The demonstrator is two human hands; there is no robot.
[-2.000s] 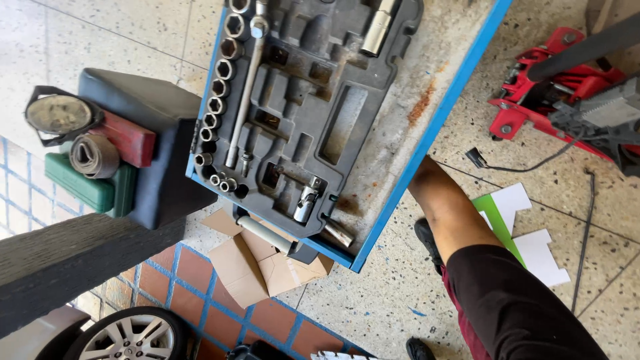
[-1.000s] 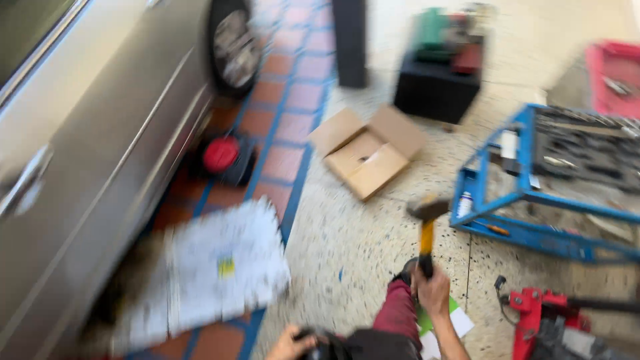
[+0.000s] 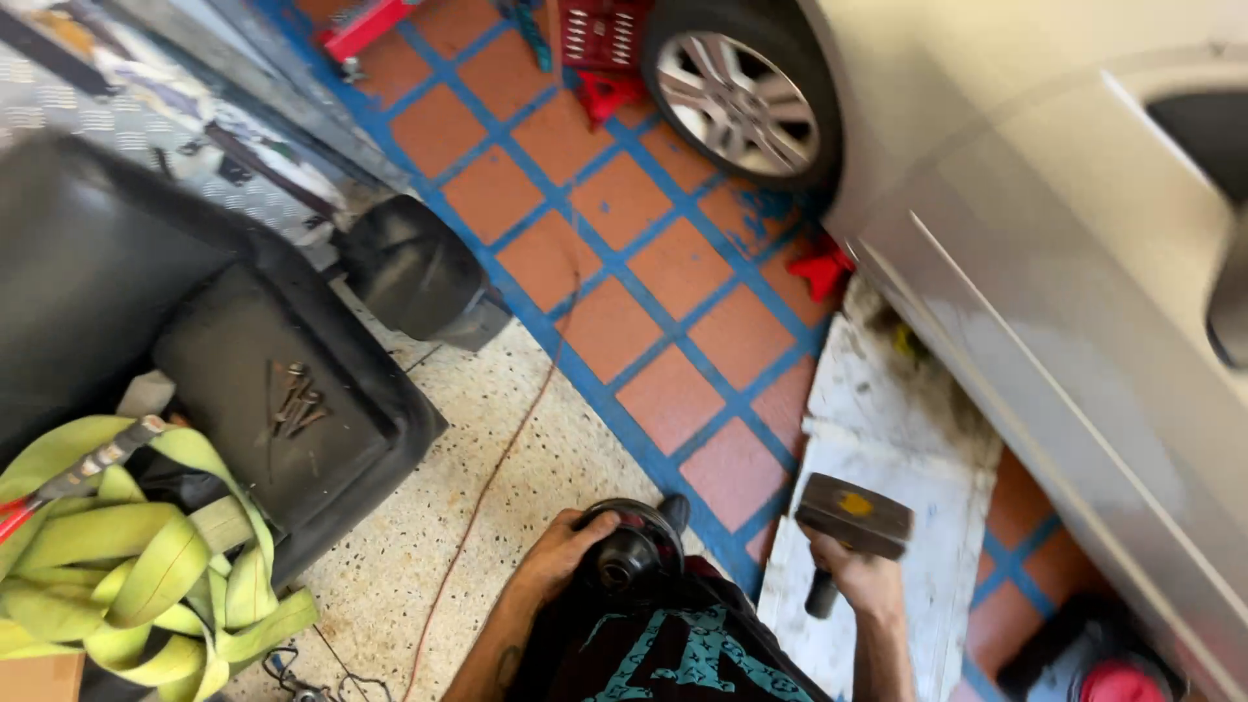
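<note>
My left hand (image 3: pixel 561 554) grips the rim of a dark round metal car part (image 3: pixel 629 561) with a hub-like centre, held close against my dark shirt. My right hand (image 3: pixel 863 575) is closed around the handle of a sledgehammer (image 3: pixel 856 515), just below its heavy steel head; the dark grip end sticks out under the fist. The hammer is over the white sheet on the floor, apart from the round part. Which exact car part the left hand holds cannot be told.
A silver car with an alloy wheel (image 3: pixel 738 105) stands at the right, near red jack stands (image 3: pixel 821 267). A stained white sheet (image 3: pixel 877 468) lies beside it. At left, a black seat (image 3: pixel 283 390) carries bolts (image 3: pixel 297 402) and yellow-green webbing (image 3: pixel 146 556). A thin cable (image 3: pixel 487 483) crosses the floor.
The view has swung from the blue tool cart to the car and black seat. The hammer, upright in my right hand a second ago, is now held close below its head.
</note>
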